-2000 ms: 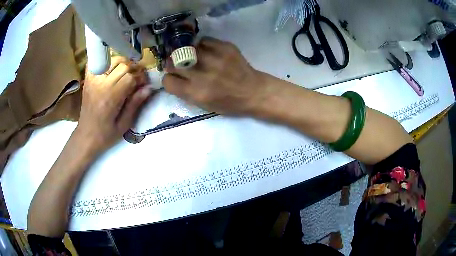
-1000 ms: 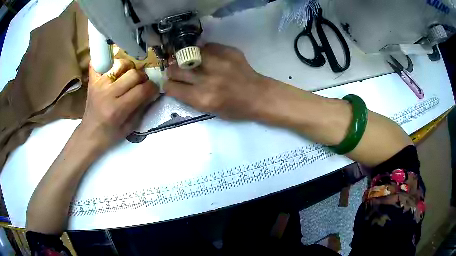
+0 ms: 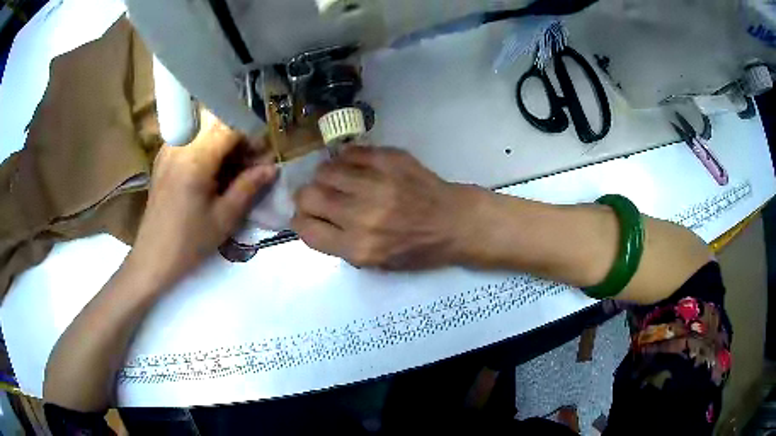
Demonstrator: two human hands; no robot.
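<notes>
The brown cloth garment [image 3: 81,145] lies folded at the left, and part of it runs under the sewing machine head [image 3: 200,51]. A white patch of cloth [image 3: 276,200] shows between my hands, below a brown edge near the presser foot [image 3: 283,109]. My left hand [image 3: 191,187] is at the cloth left of the needle area, fingers bent and partly blurred. My right hand [image 3: 374,204] pinches the white cloth just right of it, below the cream ribbed dial [image 3: 342,125]. The fingertips of my left hand are partly hidden.
Black-handled shears [image 3: 566,98] lie right of the machine head, with pale loose threads [image 3: 532,41] beside them. Small pink snips [image 3: 704,153] lie at the far right. Ruler marks [image 3: 366,322] run along the table's front. Brown scraps [image 3: 585,344] lie below the table.
My right hand has moved toward the table's front, and more white cloth shows between my hands. The view has shifted slightly, so the machine and shears sit lower and further right.
</notes>
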